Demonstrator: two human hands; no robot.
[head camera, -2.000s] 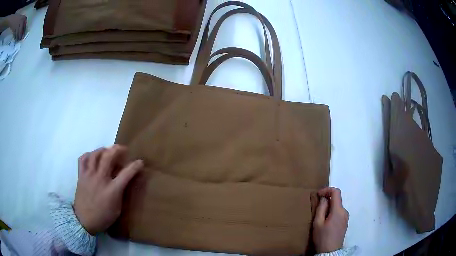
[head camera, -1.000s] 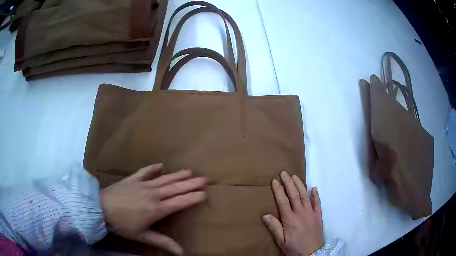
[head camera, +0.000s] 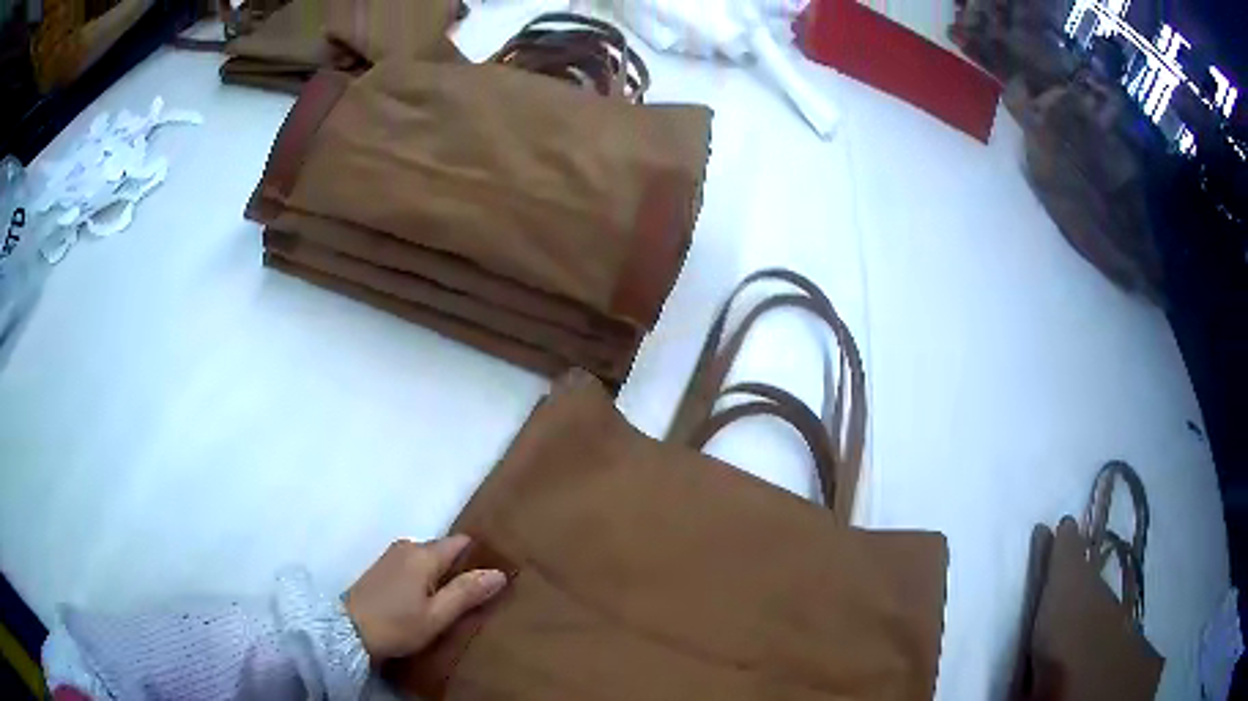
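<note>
A brown tote bag (head camera: 712, 562) lies flat in front of me, its two handles (head camera: 849, 397) pointing away and its lower part cut off by the bottom edge. A fold line crosses its body. My left hand (head camera: 424, 600) is at its left edge by the reddish-brown corner trim, thumb and a finger on top, the other fingers hidden, apparently under the edge. My right hand is not in view. A neat stack of folded bags (head camera: 479, 192) lies just beyond, at the upper left.
Another bag (head camera: 1095, 637) with upright handles is at the lower right. More brown bags (head camera: 308, 41) lie behind the stack. Small white pieces (head camera: 110, 171) and clear plastic (head camera: 17, 260) are at left. A white heap (head camera: 698, 25) and red board (head camera: 903, 66) are at the far side.
The view has shifted toward the far left, bringing the whole stack into sight. My left hand has gone from lying flat on the bag to its left edge. My right hand has left the picture.
</note>
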